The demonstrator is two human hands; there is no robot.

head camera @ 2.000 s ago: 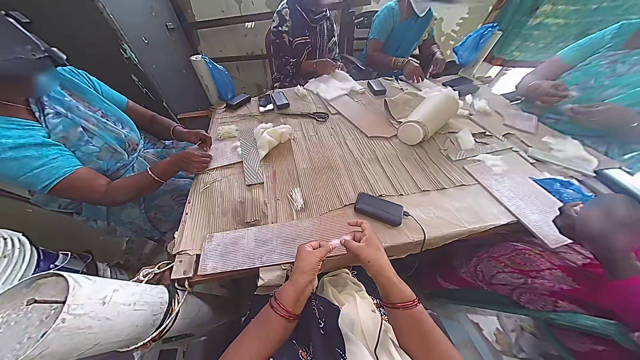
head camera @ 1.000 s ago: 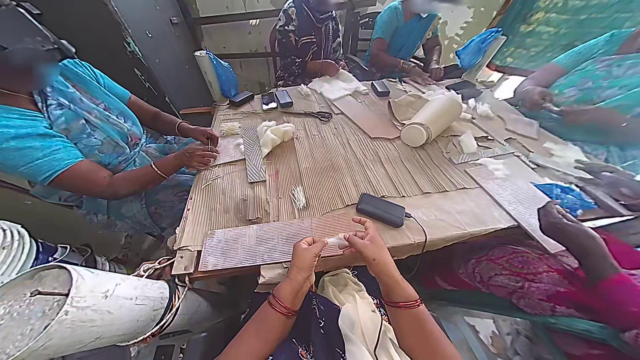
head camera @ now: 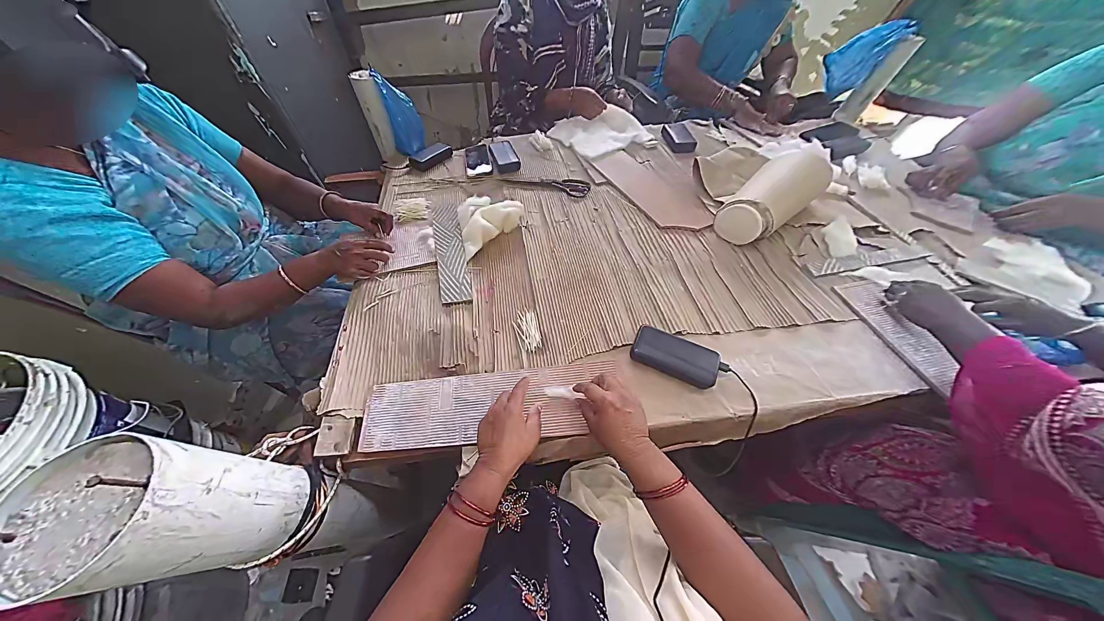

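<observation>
A ridged board [head camera: 423, 412] lies along the near table edge. Over its right half, my right hand [head camera: 614, 416] pinches a small tuft of white cotton [head camera: 562, 392] between thumb and fingers. Just left of the tuft, my left hand [head camera: 511, 429] is held above the board with its fingers apart and nothing visible in it. Beyond the board lies a small bundle of thin white sticks or wicks [head camera: 528, 331]. A black power bank [head camera: 676, 355] with a cable rests right of the board. Cream cloth [head camera: 617, 526] covers part of my lap.
Co-workers sit around the table, one at the left [head camera: 207, 216] with hands over another board. Cotton [head camera: 490, 222], scissors [head camera: 561, 185] and a cream cylindrical container [head camera: 772, 197] lie farther back on corrugated cardboard [head camera: 604, 259]. A white bucket [head camera: 172, 509] stands at lower left.
My hands have come down onto the board and moved apart; earlier both held the white tuft together. The co-worker in pink at the right has reached forward over a board.
</observation>
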